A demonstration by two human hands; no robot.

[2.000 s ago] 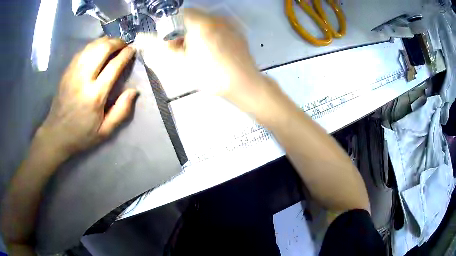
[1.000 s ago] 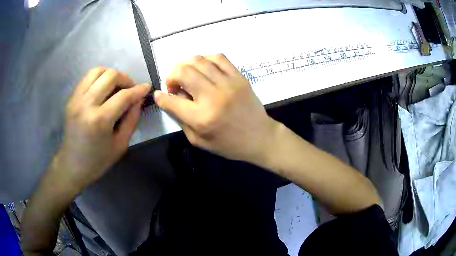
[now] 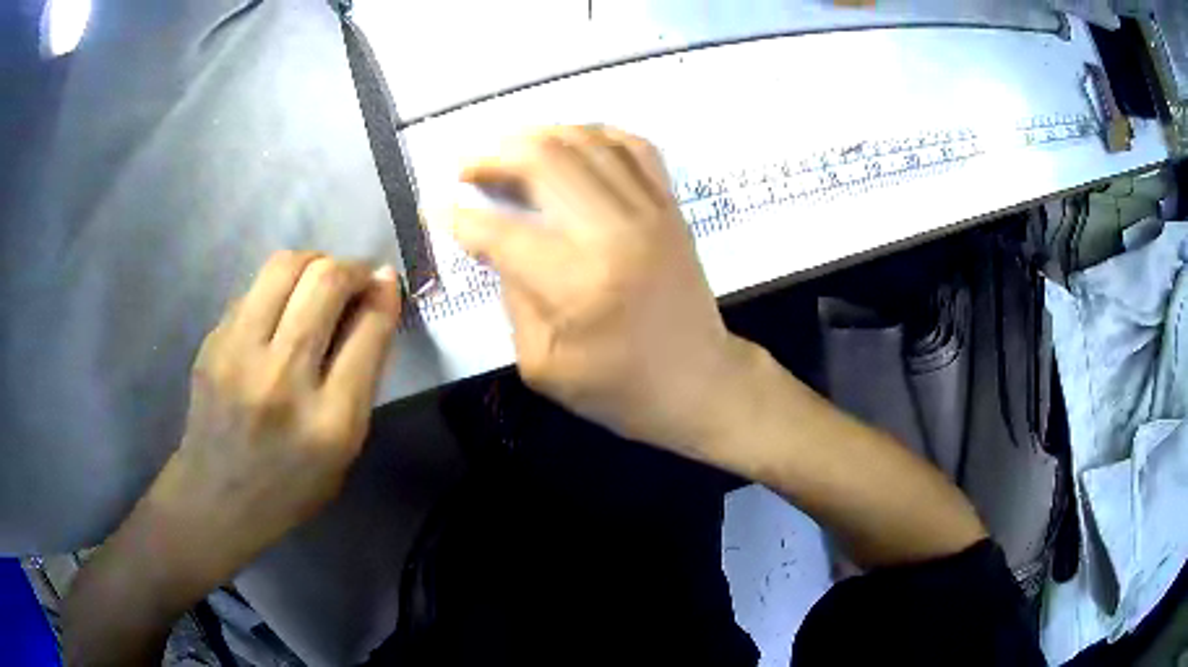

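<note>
A large grey garment panel [image 3: 169,222] covers the left of the white machine bed. A narrow dark strip [image 3: 386,156] runs along its right edge down to the ruler scale. My left hand [image 3: 293,371] pinches the panel edge near the strip's lower end with thumb and fingers. My right hand [image 3: 586,261] is over the ruler, right of the strip and apart from it. It is blurred, with fingers curled and thumb near the index finger; whether it holds anything small cannot be told.
The white bed [image 3: 782,98] has a printed ruler [image 3: 899,156] along its front edge. A small brown piece [image 3: 1119,132] lies at its right end. Grey cloth [image 3: 879,378] and pale cloth [image 3: 1133,391] hang below right. A dark sleeve [image 3: 912,612] is at the bottom.
The view first moved off the machine head and scissors. Both hands came together at the strip's lower end; since then my right hand has moved right and away, my left slightly down.
</note>
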